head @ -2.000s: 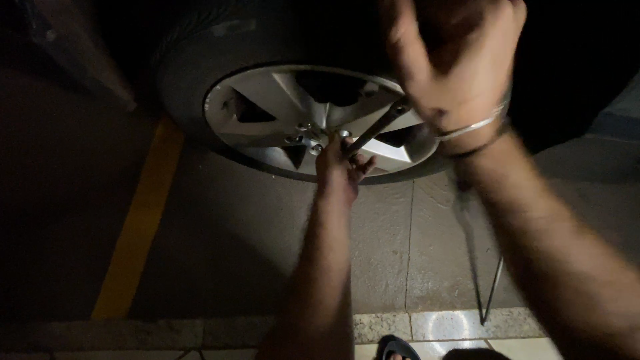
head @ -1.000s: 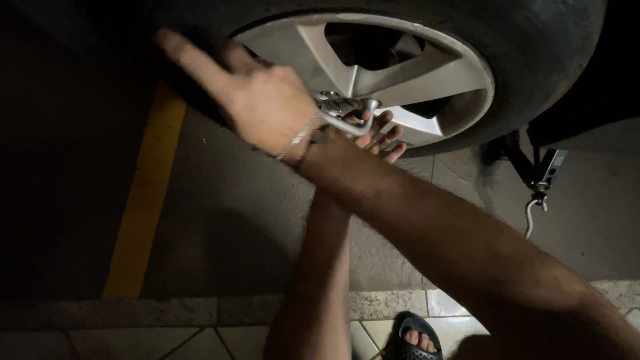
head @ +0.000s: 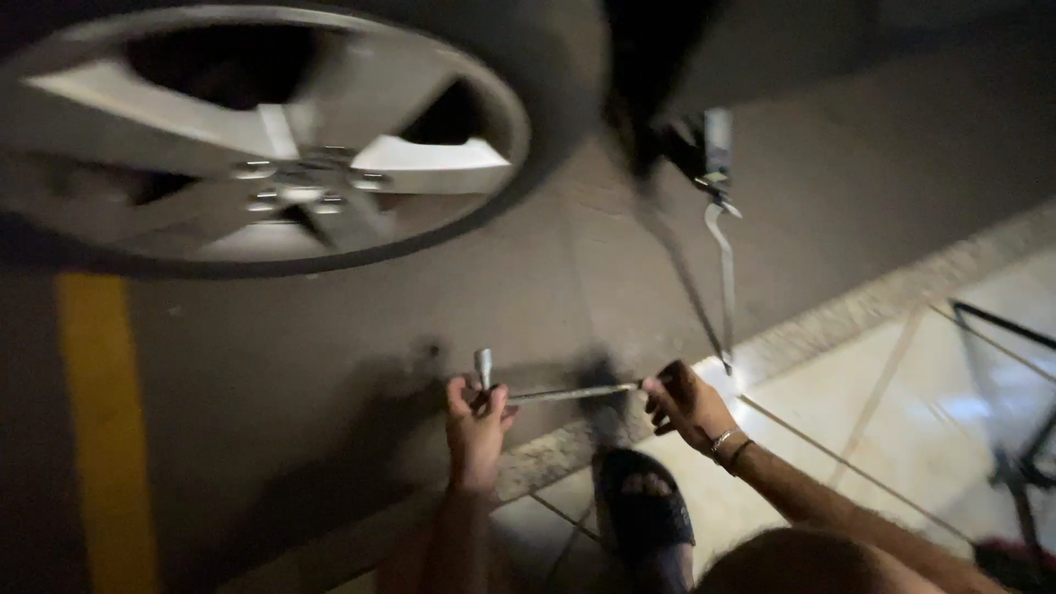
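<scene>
An L-shaped metal lug wrench [head: 569,394] spans the space between my two hands, low over the floor. My left hand [head: 478,429] grips its bent end, where the socket points up. Around the far end of the shaft, my right hand [head: 689,404] has its fingers closed; a bracelet and a dark band circle that wrist. Up and to the left is the car's alloy wheel [head: 305,173], blurred, with several lug bolts around its hub. Neither hand touches it.
Right of the tyre stands a car jack [head: 716,157], partly in darkness, with a hooked crank rod [head: 726,280] reaching toward the stone edging [head: 899,289]. A yellow floor line [head: 107,437] runs at left. My sandalled foot [head: 648,503] is below my hands; a dark metal frame [head: 1015,330] is at right.
Both hands have come away from the wheel hub with the lug wrench, down and toward my foot. The view has swung to the right, showing more of the jack and its rod.
</scene>
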